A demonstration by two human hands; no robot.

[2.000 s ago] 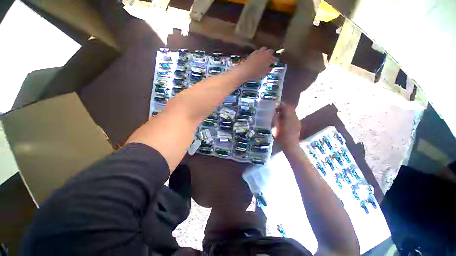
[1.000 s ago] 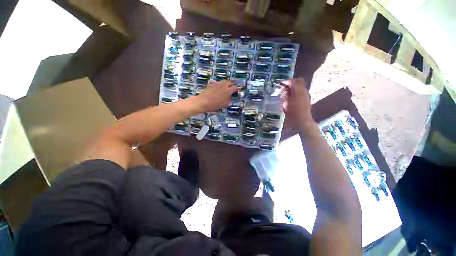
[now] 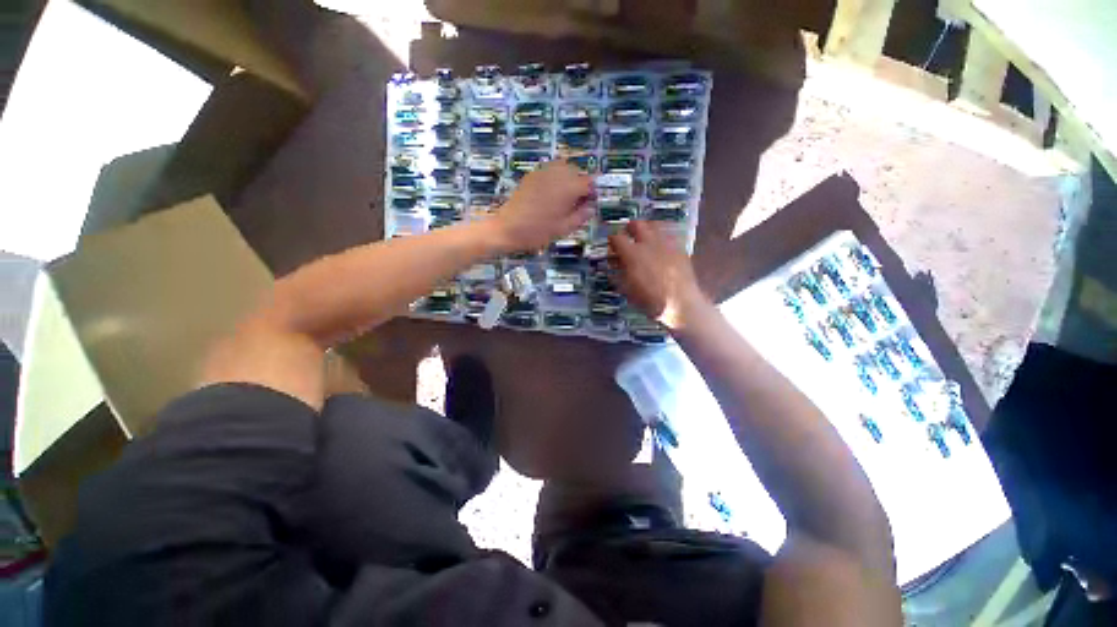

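Observation:
A full tray [image 3: 699,123] lies flat in front of me, with rows of dark shiny components [image 3: 627,86] in its pockets and several loose ones on top. My left hand [image 3: 546,206] is over the middle of the tray, fingertips bent down among the components. My right hand [image 3: 649,267] is over the lower right part, close to my left hand, fingers bent at the components. Whether either hand grips a piece is too blurred to tell. A part-filled tray [image 3: 784,404] glares white at the right, partly behind my right forearm, with rows of pieces on its right side.
Open cardboard boxes stand at the left, with a brown flap [image 3: 159,306] near my left elbow. A pale wooden pallet [image 3: 986,74] is at the upper right. A small translucent plastic piece [image 3: 649,374] lies beside the part-filled tray. Dark cloth of a person shows at the right edge.
My left hand has moved back from the tray's far edge to its middle. My right hand has moved left from the tray's right edge onto the components.

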